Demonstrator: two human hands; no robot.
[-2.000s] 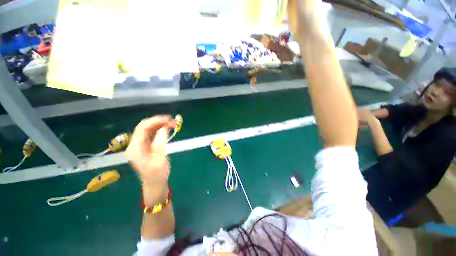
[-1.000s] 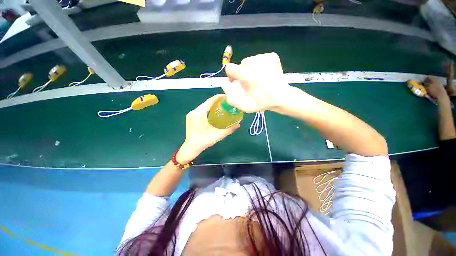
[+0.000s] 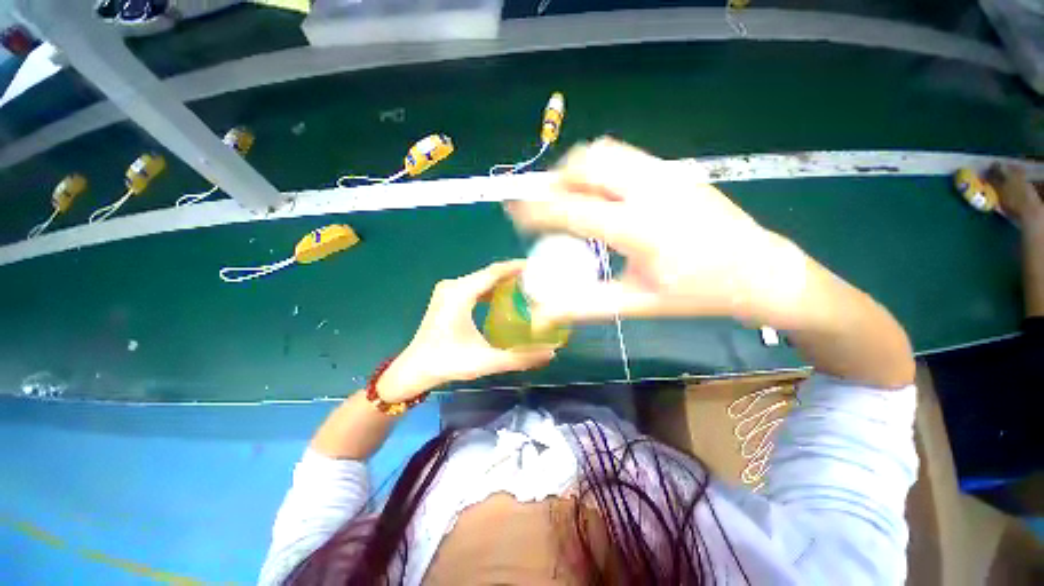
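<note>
A yellow-green bottle (image 3: 512,323) is in my left hand (image 3: 452,332), tilted over the green surface. My left hand is wrapped around its body and has a red and yellow bead bracelet at the wrist. My right hand (image 3: 675,235) is at the bottle's round white top (image 3: 561,270), with fingers and thumb around it. The hand is overexposed, so the exact contact is unclear. Behind my right hand a white cord loop hangs toward me; its yellow unit is hidden.
A yellow corded unit (image 3: 326,243) lies left on the green surface (image 3: 183,321). Several more lie beyond the white rail (image 3: 801,168). A slanted grey post (image 3: 172,115) stands at upper left. An open carton (image 3: 716,426) with white cords is below right. Another person's hand (image 3: 1017,192) touches a unit at far right.
The raised right arm came down to the bottle, which my left hand took hold of. Since one second ago, my right hand has opened somewhat, showing the white top. Units on the far belt shifted right.
</note>
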